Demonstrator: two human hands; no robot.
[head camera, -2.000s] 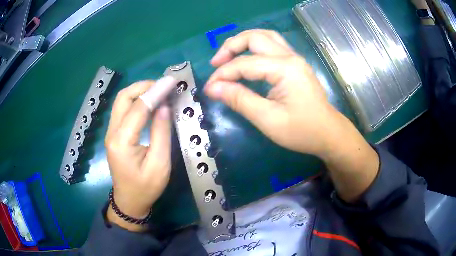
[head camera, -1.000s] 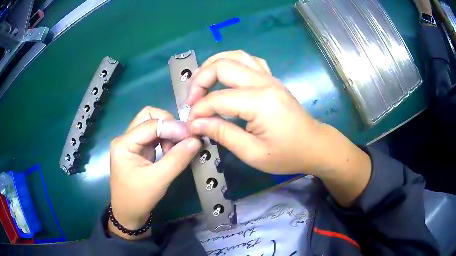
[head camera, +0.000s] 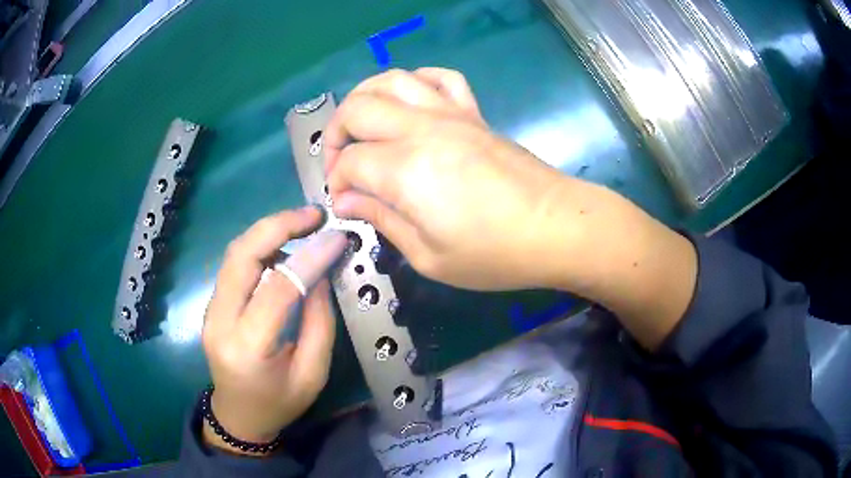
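Observation:
A long grey metal bar (head camera: 377, 322) with a row of round holes and a scalloped right edge lies in front of me; bright tips show inside the black-ringed holes. My right hand (head camera: 439, 182) is over its upper part, fingertips bunched at the second hole; whether they pinch a small part is hidden. My left hand (head camera: 280, 313), with a whitish wrap on a finger, has its index fingertip on the bar beside the third hole and its thumb lower, apart from it. Nothing shows held in the left hand.
A second notched bar (head camera: 149, 224) lies at left. A clear plastic tray (head camera: 686, 93) is at the upper right. A blue bin (head camera: 58, 406) and a red bin (head camera: 23, 420) stand at lower left. Blue tape (head camera: 396, 39) marks the green bench. Metal rails (head camera: 117, 61) run along the far left.
Both hands first came together over the bar. Since then the left fingers have parted from the right ones and opened, while the right fingertips have moved slightly up and left along the bar.

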